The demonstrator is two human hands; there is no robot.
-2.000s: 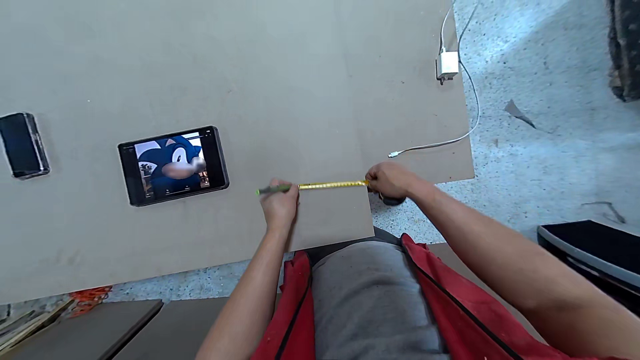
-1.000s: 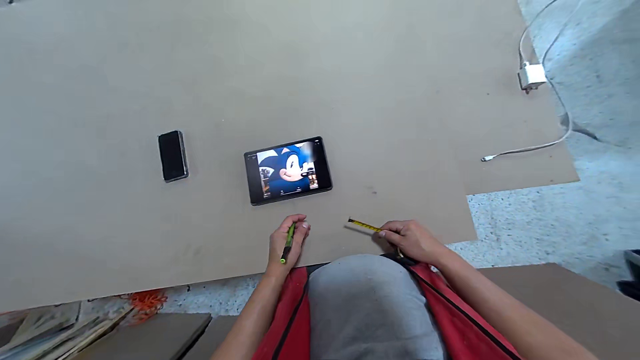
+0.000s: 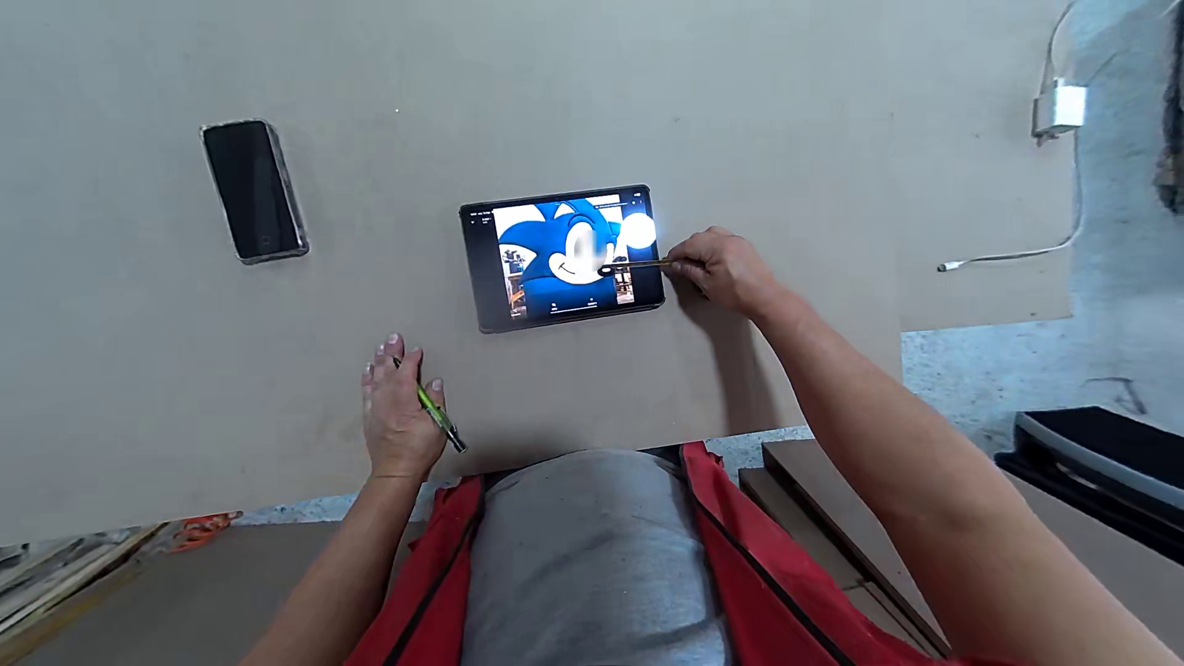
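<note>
My right hand (image 3: pixel 721 268) grips a short length of tape measure blade (image 3: pixel 638 265), its dark end lying over the screen of a tablet (image 3: pixel 564 257). The tablet lies flat on a large tan board and shows a blue cartoon character. To the lower left, my left hand (image 3: pixel 402 412) rests on the board with a green pen (image 3: pixel 435 412) held between thumb and palm, its fingers stretched upward. The tape's case is hidden, if my right hand holds one.
A dark phone in a clear case (image 3: pixel 254 190) lies on the board (image 3: pixel 351 277) at upper left. At right are a white charger (image 3: pixel 1062 106) and its cable (image 3: pixel 1008 253). Stacked boards (image 3: pixel 823 536) and a dark padded object (image 3: pixel 1101 462) are lower right; orange cord (image 3: pixel 202 531) is lower left.
My right hand has moved up from the board's near edge to the tablet, carrying the tape blade. At first the tape stretched between both hands; my left hand has let it go and keeps the pen.
</note>
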